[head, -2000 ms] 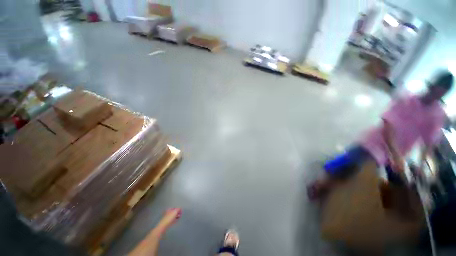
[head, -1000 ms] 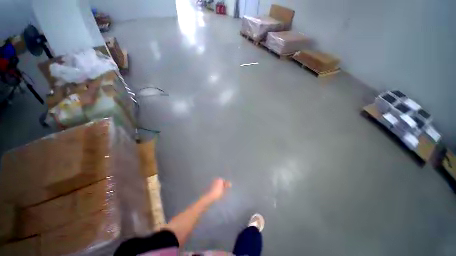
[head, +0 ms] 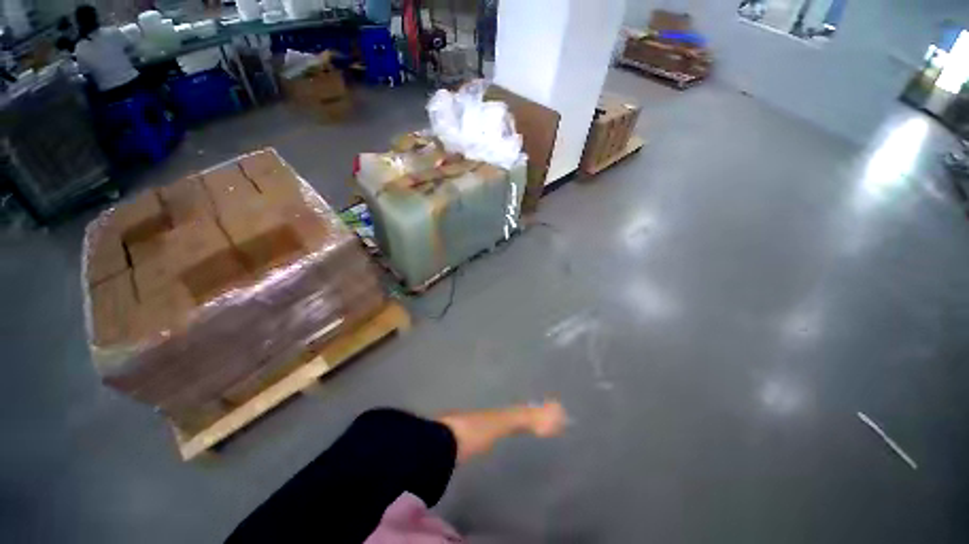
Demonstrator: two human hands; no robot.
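Note:
My left hand is at the lower centre, over the grey floor, at the end of a bare forearm and a black sleeve. It is small and blurred. No object shows in it, and its finger pose is unclear. My right hand is out of the picture. The nearest load is a block of brown cartons in clear film at the left. It sits on a wooden pallet, apart from my hand.
A pale wrapped load with white plastic on top stands by a white pillar. A cable lies beside it. A white strip lies on the floor at the right. A person is by a bench at the upper left.
The view has swung left. The wrapped cartons now show whole, and the pillar and far bench have come in. The wall pallets and the other person in pink have left view.

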